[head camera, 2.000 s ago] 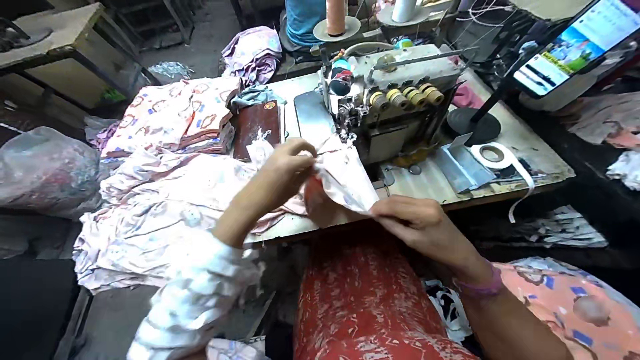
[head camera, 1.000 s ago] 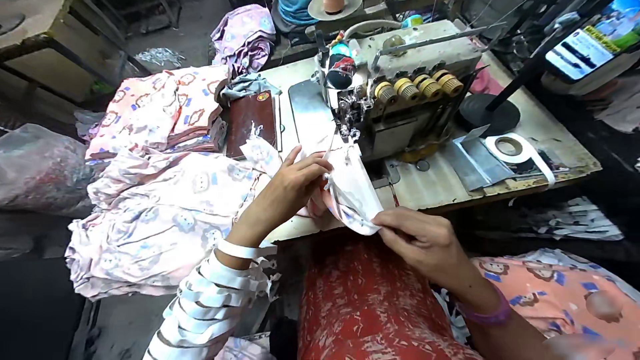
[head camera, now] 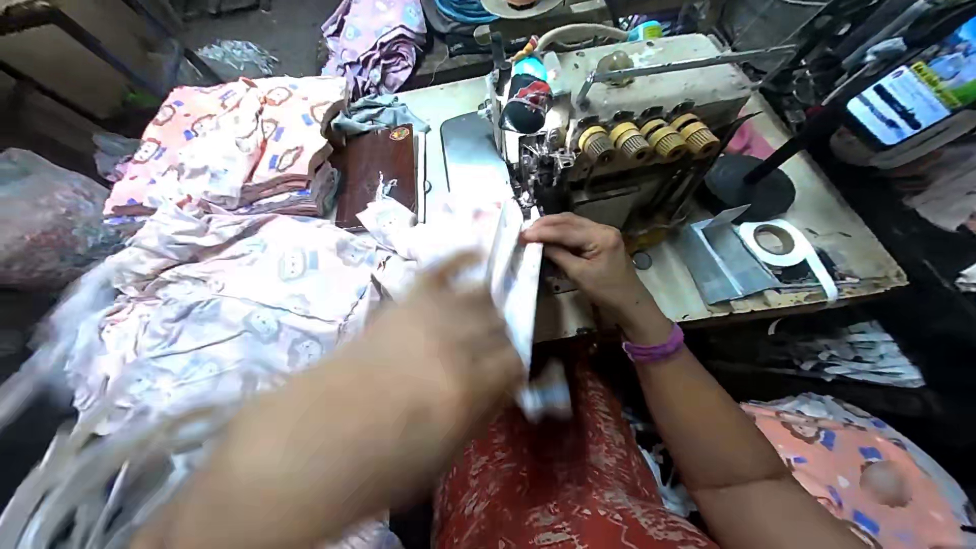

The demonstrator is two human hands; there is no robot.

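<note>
An overlock sewing machine [head camera: 648,130] with several yellow tension dials stands on the worktable. A pale printed fabric piece [head camera: 522,282] runs from its presser foot area toward my lap. My right hand [head camera: 583,248], with a purple band at the wrist, pinches the fabric's edge just below the foot. Blurred by motion, my left hand [head camera: 469,328] is at the fabric's left side, lower down; its fingertips are unclear, so its grip cannot be told. Pale printed garments [head camera: 282,282] lie heaped to the left.
Folded peach printed fabric [head camera: 229,137] and a brown box-like object [head camera: 377,171] lie left of the machine. A roll of white tape [head camera: 774,240] sits beside a metal bracket [head camera: 724,259] at right. A phone [head camera: 907,99] is on a black stand. Peach fabric [head camera: 846,465] lies lower right.
My right hand has moved up from the fabric's lower end to beside the presser foot. My left hand has come down from near the foot to the fabric's lower part. The view is closer.
</note>
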